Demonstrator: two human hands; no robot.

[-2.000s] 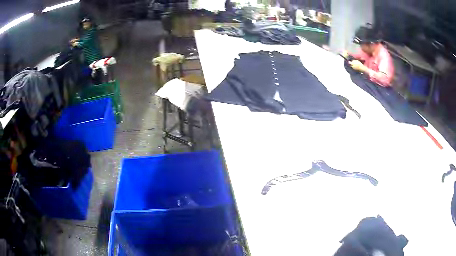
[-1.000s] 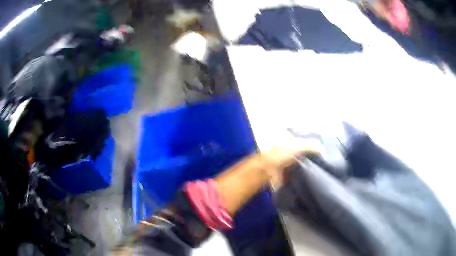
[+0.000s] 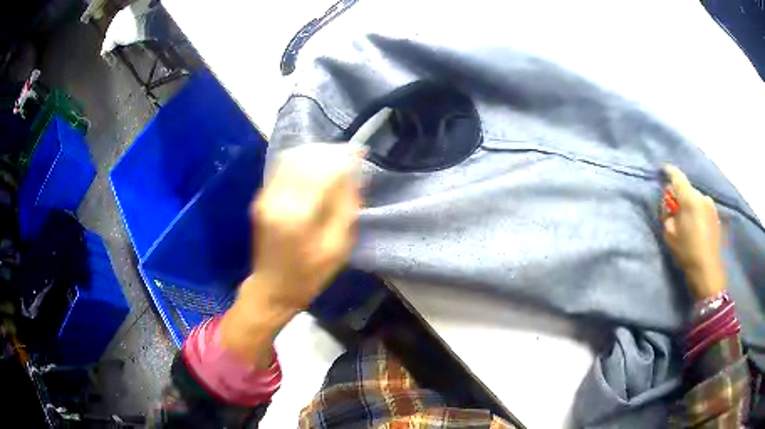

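Observation:
A denim garment (image 3: pixel 503 218), turned to its pale grey side, lies spread across the white table in front of me. A dark oval opening (image 3: pixel 432 126) shows near its left end, with a seam running right from it. My left hand (image 3: pixel 306 222) is blurred at the opening's lower left edge, with a pale tip over the dark inside; whether it grips the cloth is unclear. My right hand (image 3: pixel 692 230) rests on the garment at the seam's right part, closed around thread snips (image 3: pixel 670 201) whose orange part shows.
A blue crate (image 3: pixel 180 193) stands on the floor against the table's left edge. More blue crates (image 3: pixel 59 176) and a stool with pale cloth (image 3: pixel 138 38) are farther left. A thin dark curved piece (image 3: pixel 306 38) lies on the table (image 3: pixel 495 335) behind the garment.
The view has turned down to the near table. The grey garment, blurred a second ago, now lies spread out. Both hands now show; only one arm was clear before.

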